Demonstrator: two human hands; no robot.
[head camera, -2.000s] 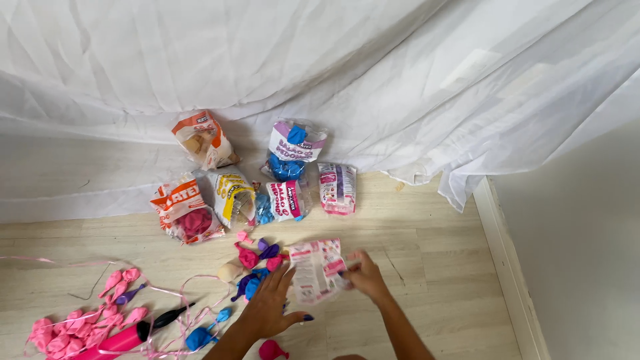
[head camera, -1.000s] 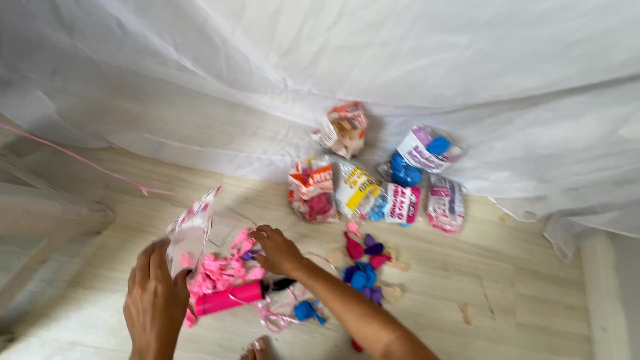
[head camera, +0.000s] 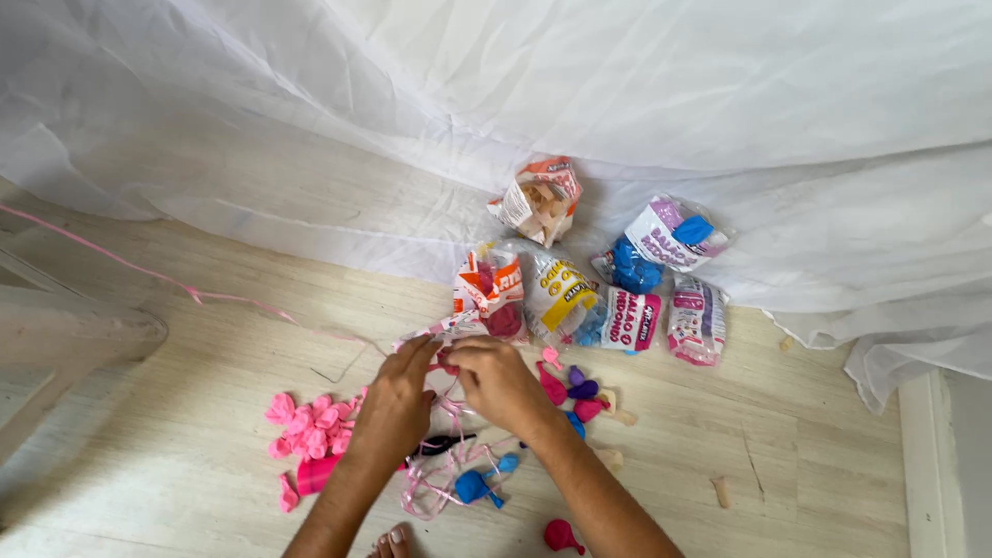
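Observation:
Both hands meet over the floor at a plastic balloon bag (head camera: 459, 325) with pink print. My left hand (head camera: 399, 395) has its fingers closed on the bag's near edge. Opposite it, my right hand (head camera: 492, 384) pinches at the bag's opening, where something dark pink shows; the fingertips partly hide it. Pink balloons (head camera: 314, 426) lie in a pile left of my left hand, beside a pink balloon pump (head camera: 316, 474) with a black nozzle. Curled pink ribbon (head camera: 434, 484) and blue balloons (head camera: 473, 487) lie below the hands.
Balloon packs lie by the white curtain (head camera: 372, 194): an orange and white one (head camera: 542, 201), a yellow-labelled one (head camera: 562, 291) and a purple-labelled one (head camera: 666, 236) among them. Loose dark pink balloons (head camera: 552, 384) lie to the right. A white furniture leg (head camera: 77, 325) stands at left, a bare foot (head camera: 390, 542) below.
My right hand has come up from near the pink pile to the bag. My left hand and the bag have moved right, so both hands are now together. The view has shifted.

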